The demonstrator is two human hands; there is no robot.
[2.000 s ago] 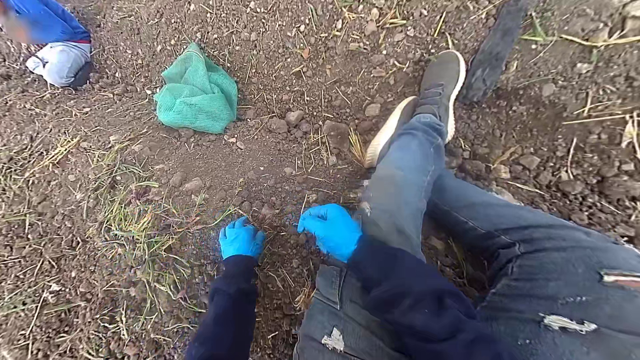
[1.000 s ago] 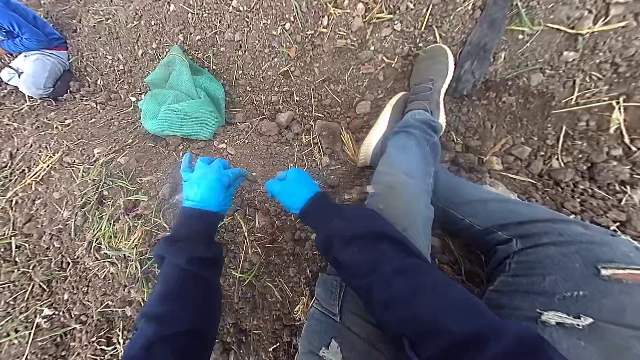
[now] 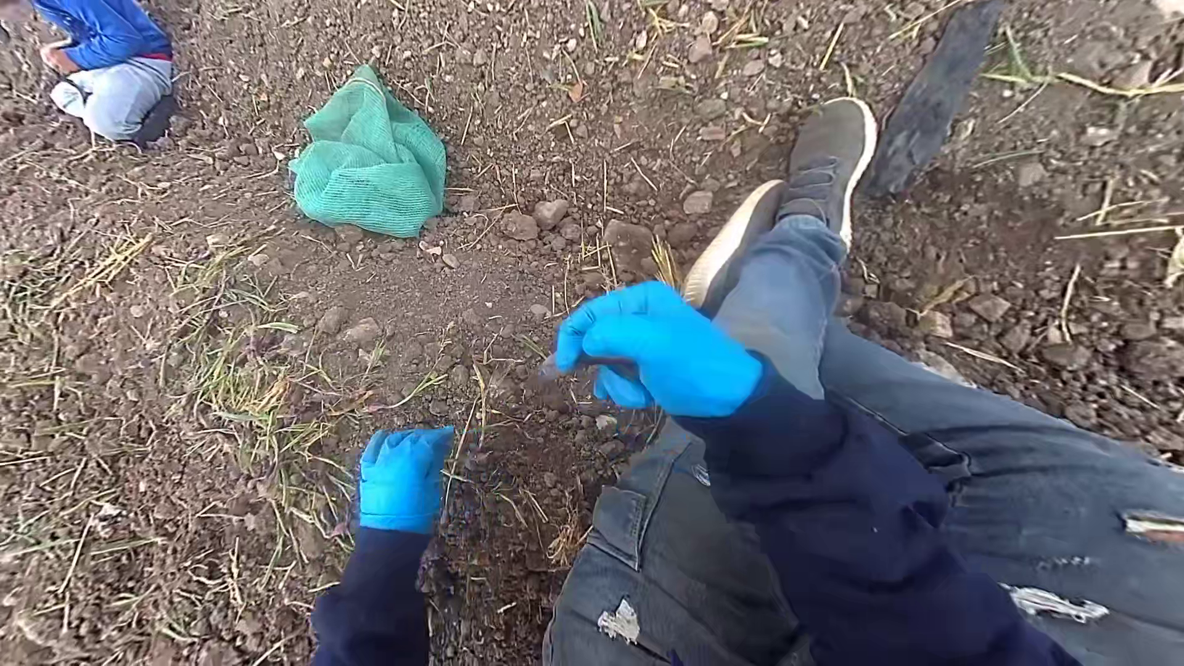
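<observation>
My right hand (image 3: pixel 661 347), in a blue glove, is raised over the soil beside my bent leg. Its fingers are closed on a small, dark, thin tool that points left; blur hides what kind it is. Lower and to the left, my left hand (image 3: pixel 405 479), gloved in blue too, is low over the ground by some dry stems, fingers drawn together. Whether it holds anything cannot be told. Loose brown soil (image 3: pixel 518 388) with stones and straw lies between and beyond the two hands.
A green mesh bag (image 3: pixel 375 162) lies crumpled ahead. Green and dry grass (image 3: pixel 250 388) grows left of my left hand. Another person (image 3: pixel 116 69) in blue sits at the top left. My shoes (image 3: pixel 828 166) and a dark flat strip (image 3: pixel 934 102) are at the upper right.
My hands, close together a second ago, are now farther apart. The left one has moved down toward the ground, and its spread fingers have drawn together.
</observation>
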